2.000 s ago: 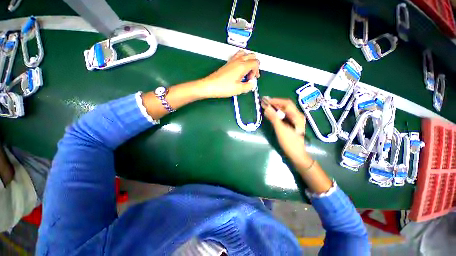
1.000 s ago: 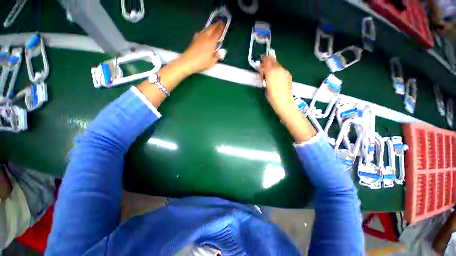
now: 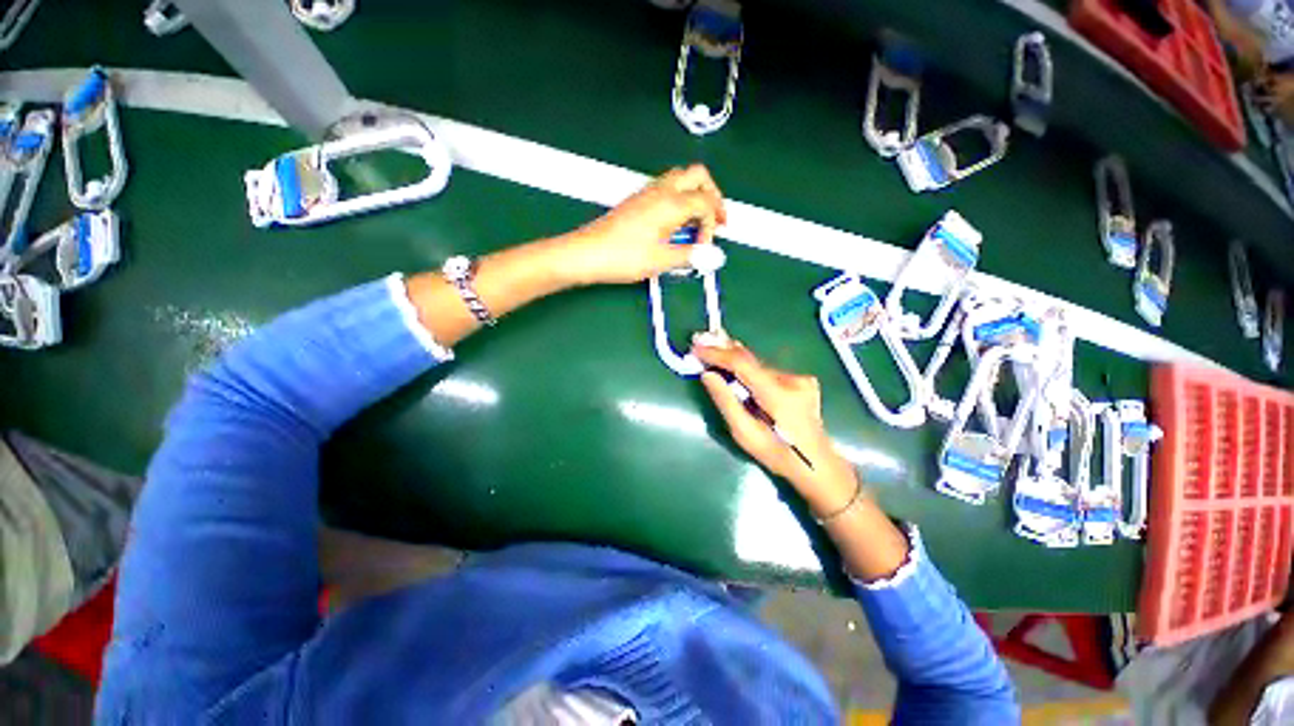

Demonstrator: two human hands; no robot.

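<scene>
A white loop-shaped unit (image 3: 660, 324) lies upright in the view on the near green surface. My left hand (image 3: 656, 231) holds its upper block end, where a bit of blue shows under the fingers. A small white part (image 3: 705, 258) is at my left fingertips. My right hand (image 3: 773, 414) is at the loop's lower right side, with its fingertips touching the loop. It holds a slim dark tool (image 3: 759, 411) that points down and right. Most of the block end is hidden by my left fingers.
A single unit (image 3: 349, 173) lies at left by the grey post (image 3: 277, 64). A unit pile (image 3: 1005, 390) lies at right beside the red tray (image 3: 1220, 496). More units lie at far left. Beyond the white edge strip (image 3: 554, 170), the belt carries scattered units. Parts of other people show at the edges.
Both hands have come back from the belt to the near surface, with a unit now between them. A unit lies on the belt above my hands. Belt units have shifted.
</scene>
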